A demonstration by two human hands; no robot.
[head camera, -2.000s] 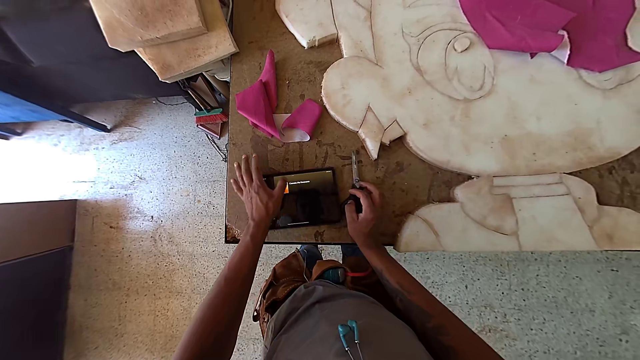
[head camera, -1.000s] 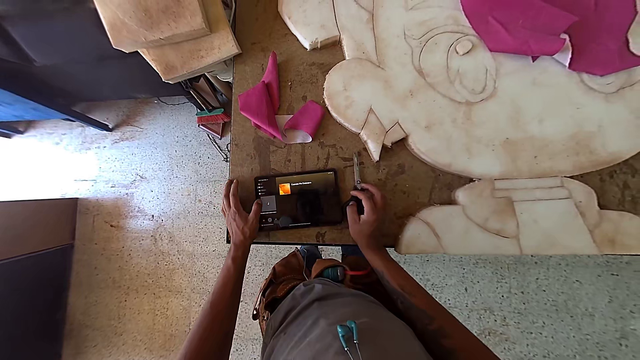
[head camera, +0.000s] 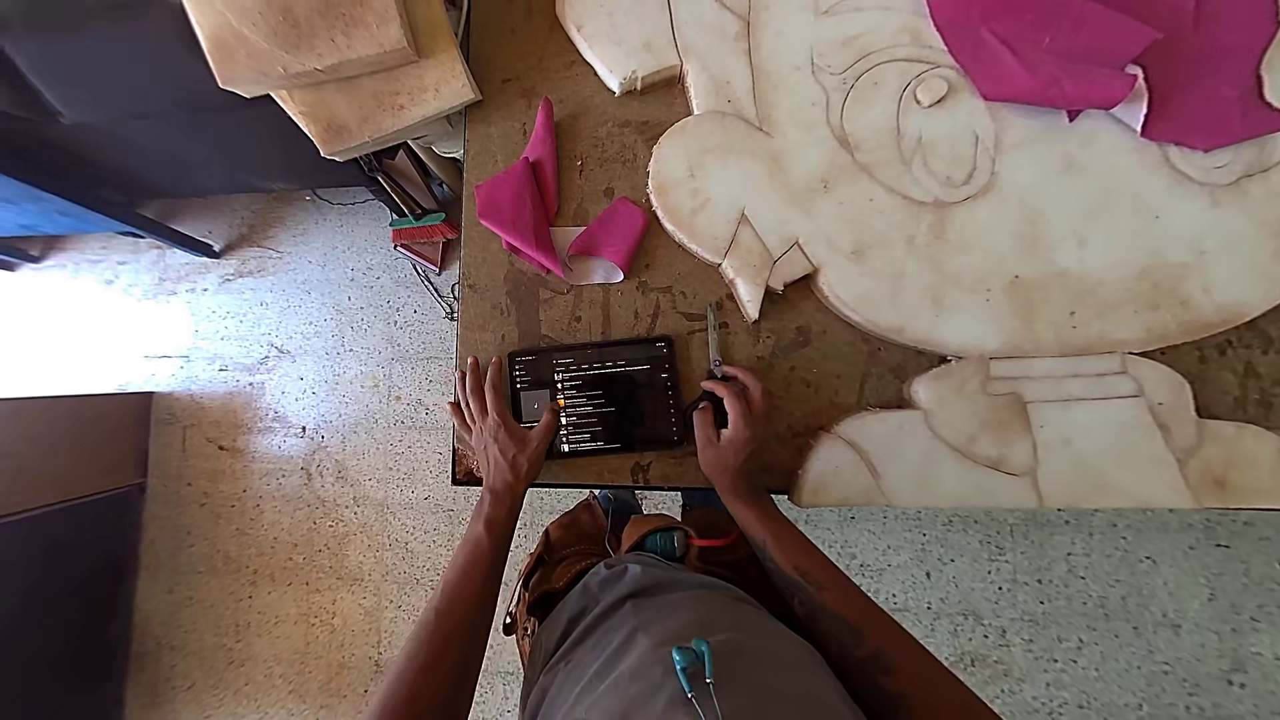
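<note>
A dark tablet (head camera: 605, 400) lies near the table's front left corner, its lit screen showing a list with writing. My left hand (head camera: 500, 430) rests over the tablet's left end, fingers apart, the thumb at the screen. At the tablet's right, my right hand (head camera: 730, 425) is closed around the dark handles of a pair of scissors (head camera: 713, 340), whose blades point away from me. Beyond the tablet sits a folded piece of magenta fabric (head camera: 530, 205) with a pale underside. A large carved foam figure (head camera: 900, 260) covers much of the table to the right.
More magenta fabric (head camera: 1090, 60) lies on the foam figure. A smaller foam piece (head camera: 1090, 430) reaches the front edge of the worn table (head camera: 620, 310). Foam blocks (head camera: 370, 90) are stacked at the upper left, above a brush with red bristles (head camera: 425, 232). Teal earphones (head camera: 692, 665) hang at my front.
Two seconds ago my left hand was higher at the tablet's left end; it has moved down toward the front edge. The screen now shows a longer list. My right hand stays at the scissors.
</note>
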